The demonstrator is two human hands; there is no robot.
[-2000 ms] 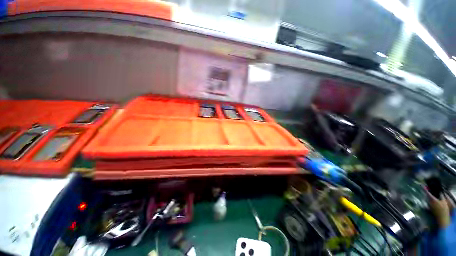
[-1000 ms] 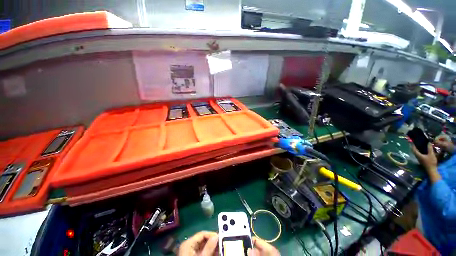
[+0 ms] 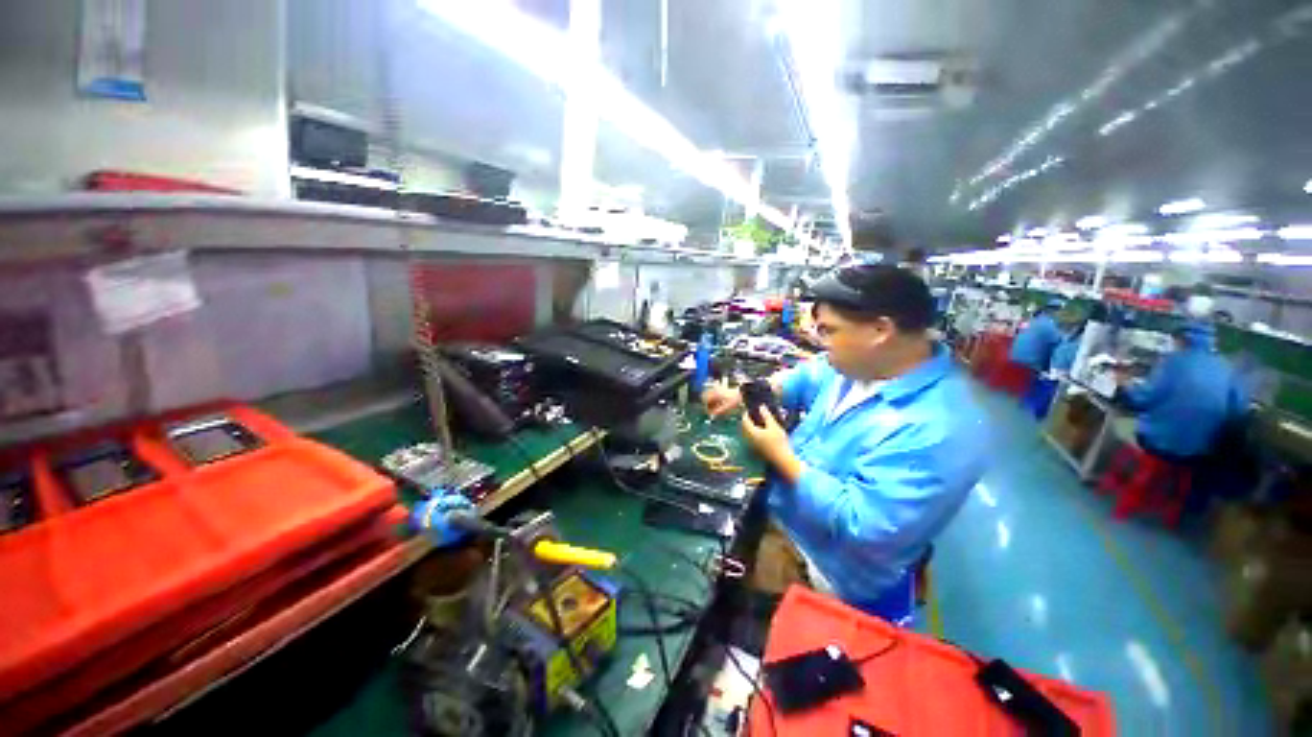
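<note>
Neither of my hands is in the picture. Nearest in front of me, a stack of orange-red trays [image 3: 187, 554] stands at the left, cut off by the picture's edge. Several grey-black rectangular phone parts [image 3: 212, 439] lie in the top tray's back pockets. A blue-bodied tool [image 3: 443, 516] rests at the shelf edge beside the trays. A soldering iron with a yellow handle [image 3: 573, 554] sits over a black-and-yellow block [image 3: 583, 622] with dark cables around it. The white phone and the tweezers are not in view.
A person in a blue smock [image 3: 878, 468] and dark cap stands at the bench, holding a dark phone [image 3: 758, 400]. An orange-red tray [image 3: 921, 677] with dark devices lies at the lower right. A black case [image 3: 604, 360] sits further along. Other workers [image 3: 1187, 396] sit across the blue floor.
The view has swung to the right. My hands and the white phone have left the picture. The trays now show further left, and the neighbouring person is in fuller view.
</note>
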